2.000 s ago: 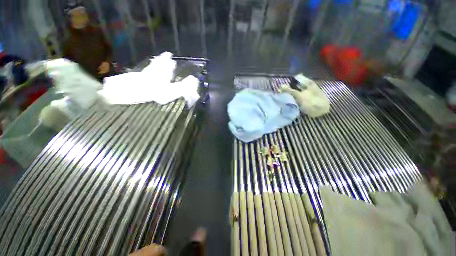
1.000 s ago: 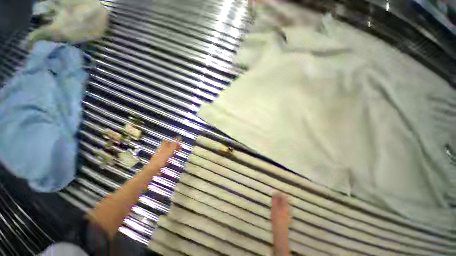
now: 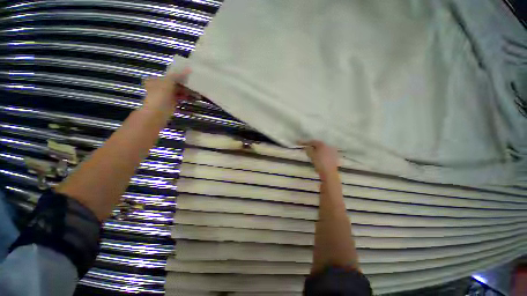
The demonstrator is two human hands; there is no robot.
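Observation:
A large pale grey-beige cloth [image 3: 300,69] lies loose and wrinkled over the upper right. My left hand [image 3: 166,89] pinches its left corner, above the metal bars. My right hand [image 3: 323,156] holds the cloth's near edge with the fingertips, just above the pleats. Cream pleats [image 3: 248,217] run in straight parallel ridges below the edge. A dark gap shows between the cloth edge and the first pleat. A small brassy clip [image 3: 247,143] sits at the top pleat. The fingertips under the cloth are partly hidden.
Shiny metal bars [image 3: 86,60] run across the left side. Several loose clips [image 3: 60,153] lie on the bars left of my left forearm. Part of a blue cloth [image 3: 7,222] shows at the left rim. A reddish thing [image 3: 519,277] is at the lower right corner.
The view has turned from the two racks to the pleats and moved closer. My left hand has moved up from the bars to the cloth corner. My right hand has moved up and taken the edge.

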